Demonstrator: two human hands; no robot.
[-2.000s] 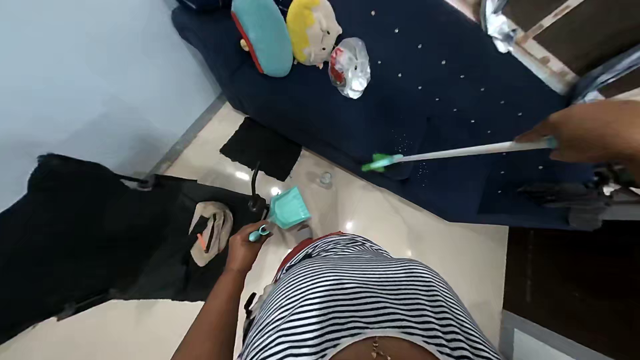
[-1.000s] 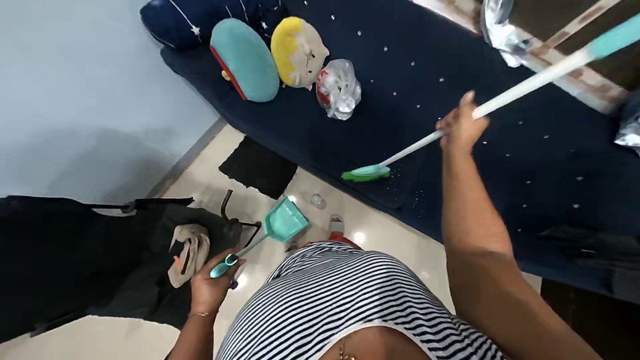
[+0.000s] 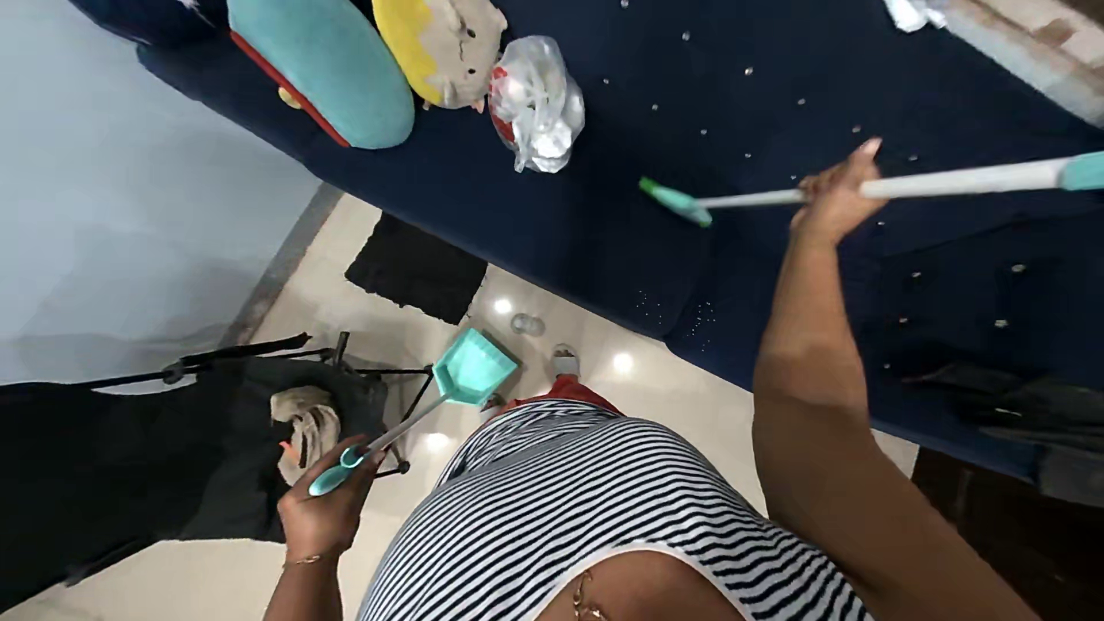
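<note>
My left hand (image 3: 326, 509) is closed on the grip of a teal dustpan (image 3: 473, 366), whose pan hangs above the tiled floor at the lower middle of the head view. With my right hand (image 3: 837, 194) I hold the pale shaft of a long-handled broom (image 3: 677, 203) over the dark blue sofa (image 3: 604, 224). The broom's small teal head with green bristles points left, over the seat. Whether the bristles touch the fabric I cannot tell.
A teal cushion (image 3: 332, 69), a yellow and beige plush pillow (image 3: 444, 47) and a clear plastic bag (image 3: 539, 103) lie on the sofa. A black mat (image 3: 418, 267) is on the floor. Black fabric on a frame (image 3: 233, 448) stands left, with a beige cloth (image 3: 309, 427) on it.
My right hand has moved down the broom's shaft since the earliest frame. The broom head has shifted from near the sofa's front edge to farther in over the seat. My left hand still holds the dustpan.
</note>
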